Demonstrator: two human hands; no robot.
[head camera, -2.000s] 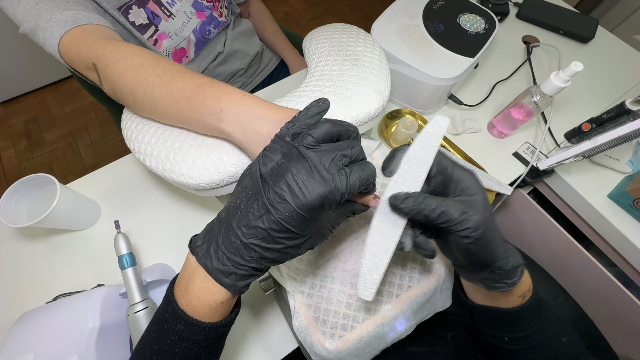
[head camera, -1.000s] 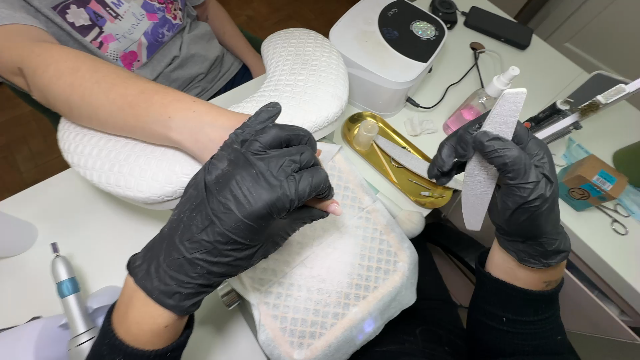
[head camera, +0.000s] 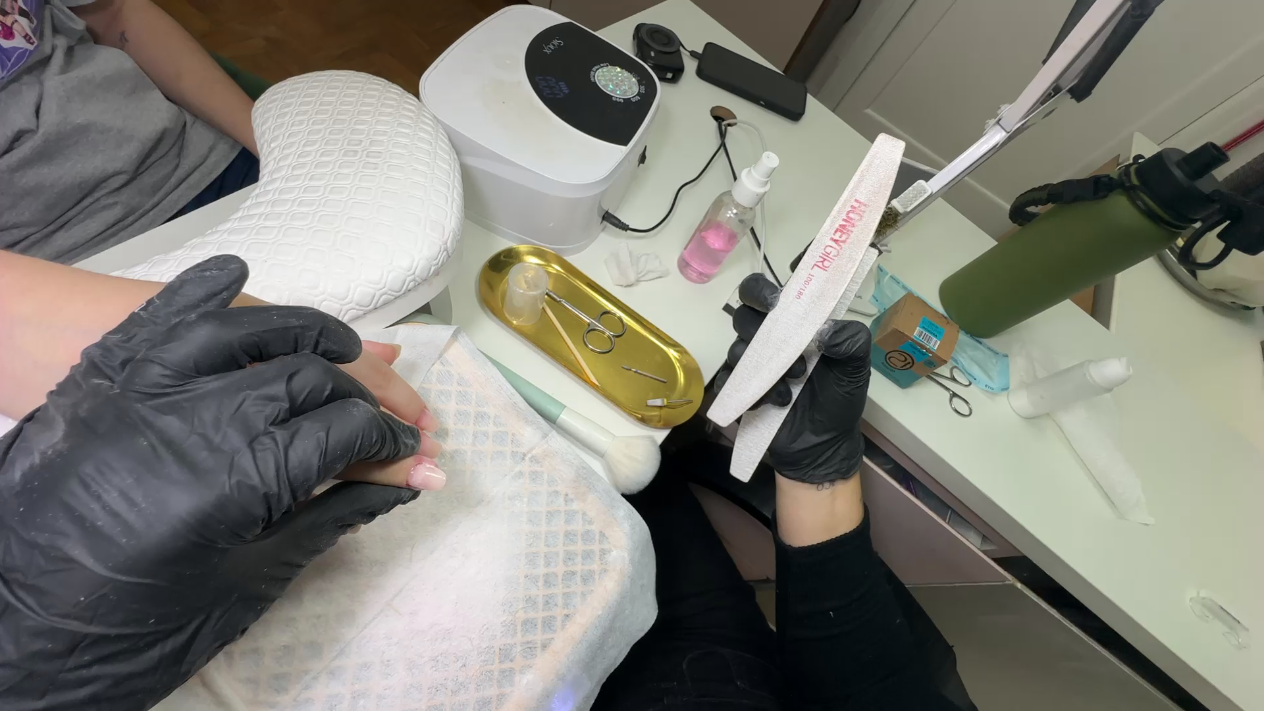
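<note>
My left hand, in a black glove, is closed around the fingers of another person's hand. One pink-polished fingernail shows beyond my fingertips. Below them lies a nail dust collector covered with a thin white cloth. On the right, my gloved right hand grips two nail files, one white half-moon file in front and a second file partly hidden behind it. A gold tray between my hands holds small scissors, a wooden stick, a clear cup and small metal bits.
A green-handled brush lies beside the tray. Behind stand a white nail lamp, a pump bottle with pink liquid and a textured white armrest. At right are a small box, a green flask and a white bottle.
The view has swung right. In the one-second-old frame a file lay across the gold tray; it is gone from there, and my right hand now holds two files.
</note>
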